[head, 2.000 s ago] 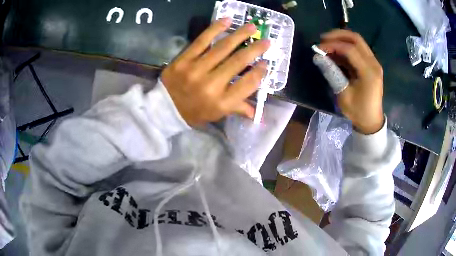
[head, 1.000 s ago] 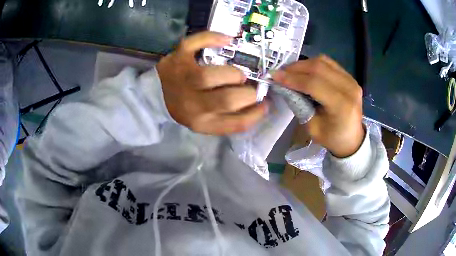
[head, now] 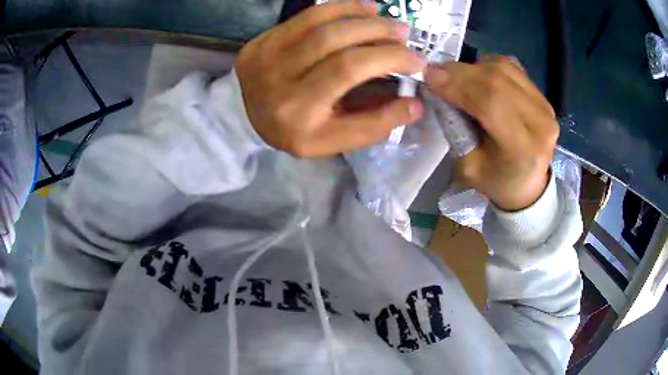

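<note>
The white socket housing shell (head: 453, 28) lies open side up at the top edge of the view, partly cut off. A bit of the green circuit board (head: 388, 9) shows inside it. My left hand (head: 322, 80) lies over the shell's left and near side, with thumb and fingers around the white cord end (head: 408, 88) at the near edge. My right hand (head: 498, 121), with a speckled wrap on one finger, has its fingertips at the same edge. Any small part between the fingertips is hidden. The plastic bag (head: 384, 172) hangs from the cord toward my lap.
The dark green bench (head: 611, 110) extends to the right, its front edge running behind my hands. A cardboard box (head: 458, 253) and another clear bag (head: 465, 207) are below right. A black metal frame (head: 88, 117) stands at left, beside part of a person's clothing (head: 16, 139).
My right hand has come from the right to the shell's near edge. My left hand has moved from over the shell to the cord. The view has shifted, cutting off more of the shell.
</note>
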